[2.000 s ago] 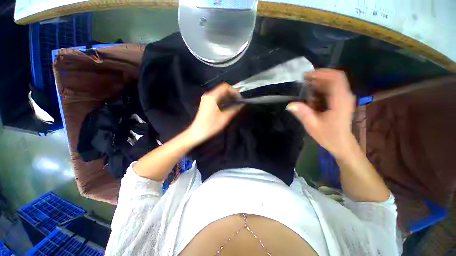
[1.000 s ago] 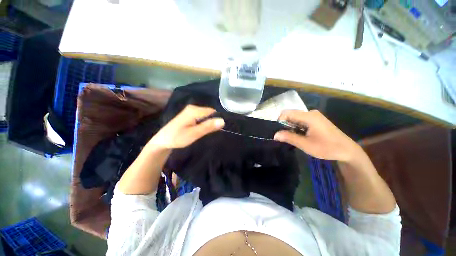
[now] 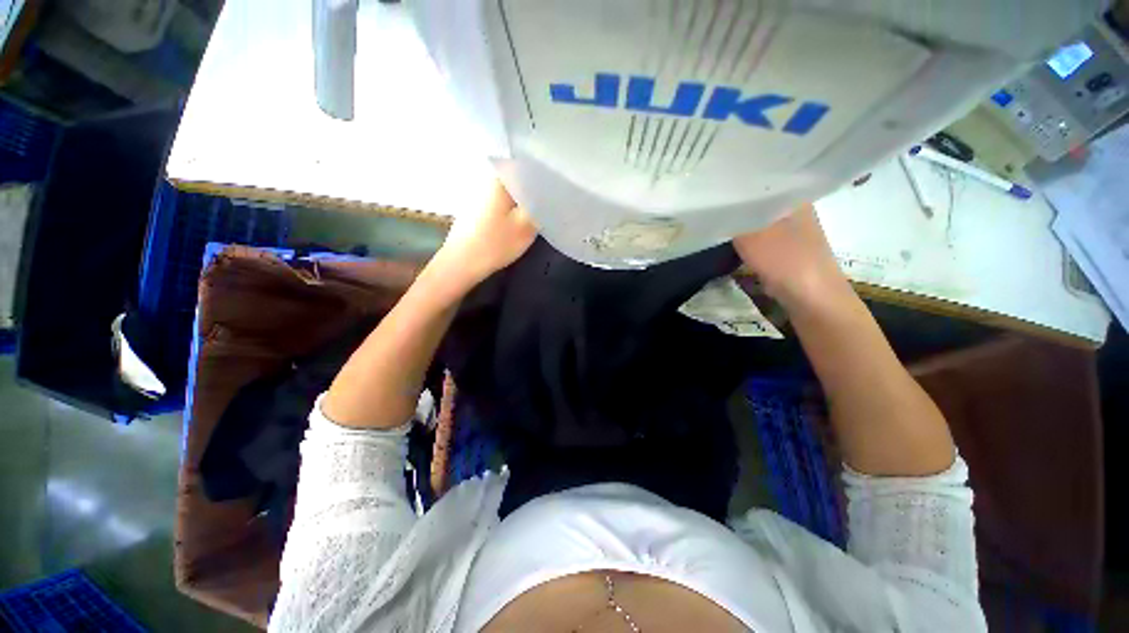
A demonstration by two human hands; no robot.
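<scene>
The black garment (image 3: 582,359) hangs from the table edge over the wearer's lap. My left hand (image 3: 495,231) is at its upper left part, with the fingers hidden behind the white sewing machine head (image 3: 693,124) with blue JUKI lettering. My right hand (image 3: 786,254) is at its upper right part, with the fingertips also hidden by the head. A white cloth piece (image 3: 733,307) shows below my right hand. The needle area and the machine arm's end are hidden. Whether my right hand holds the snips cannot be seen.
The white table (image 3: 297,161) spans the front. A grey control panel (image 3: 1052,93), a white and purple pen (image 3: 972,171) and papers (image 3: 1106,204) are at the right. A brown-lined crate (image 3: 248,309) with black garments is at the left, another brown-lined bin (image 3: 1015,433) at the right.
My hands have moved forward with the black garment, from above the lap to beneath the machine head. The view has shifted, so the machine head now covers the upper middle.
</scene>
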